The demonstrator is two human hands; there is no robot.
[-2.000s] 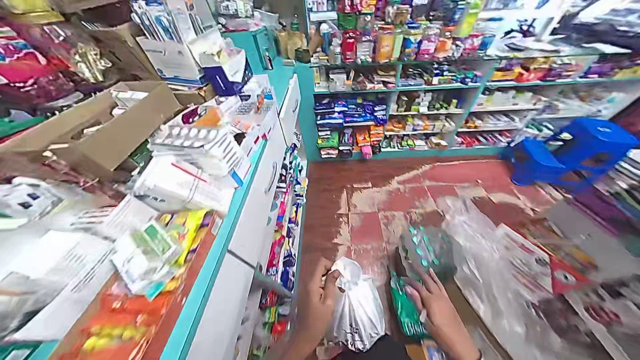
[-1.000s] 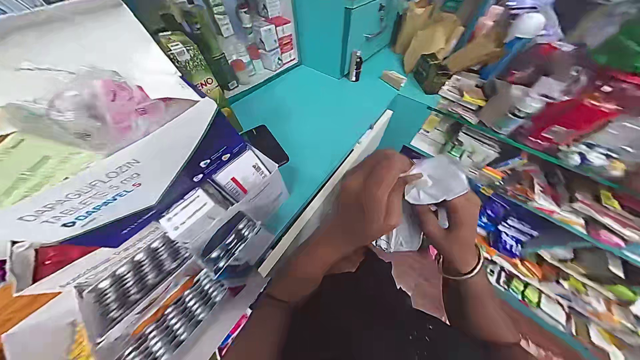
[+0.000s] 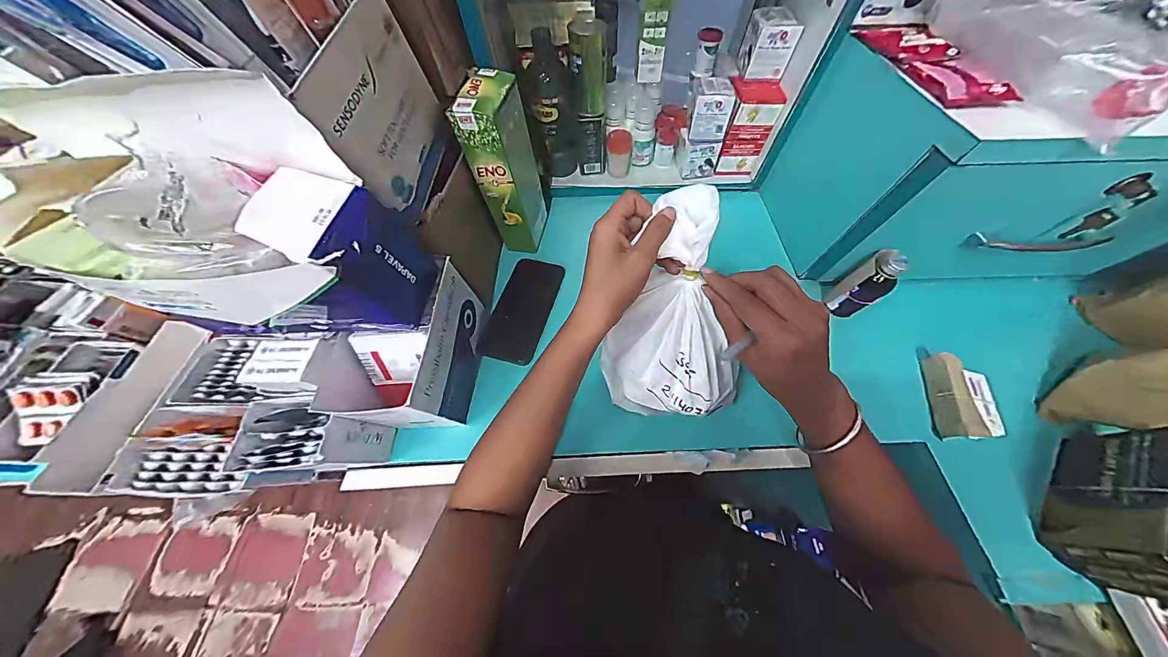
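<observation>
A white plastic bag point(image 3: 671, 351) with handwriting on it rests on the teal counter point(image 3: 566, 420), its neck bound by a yellowish band point(image 3: 692, 273). My left hand point(image 3: 630, 251) pinches the bag's neck just above the band. On the other side my right hand point(image 3: 771, 319) has its fingers at the band, and a slim grey pen-like object point(image 3: 739, 347) shows between its lower fingers. A black smartphone point(image 3: 523, 310) lies left of the bag. Right of my right hand is a small dark bottle with a grey cap point(image 3: 867, 283).
A green Eno box point(image 3: 500, 164) stands behind the phone. Cartons with tablet blister packs point(image 3: 219, 374) fill the left side. Bottles and small boxes point(image 3: 712, 119) line a recess at the back. A small torn carton point(image 3: 958, 397) and brown paper packets point(image 3: 1113, 388) lie to the right.
The white bag, held low over the floor area two seconds ago, is now on the counter with both hands at its neck. The view has swung strongly to the counter.
</observation>
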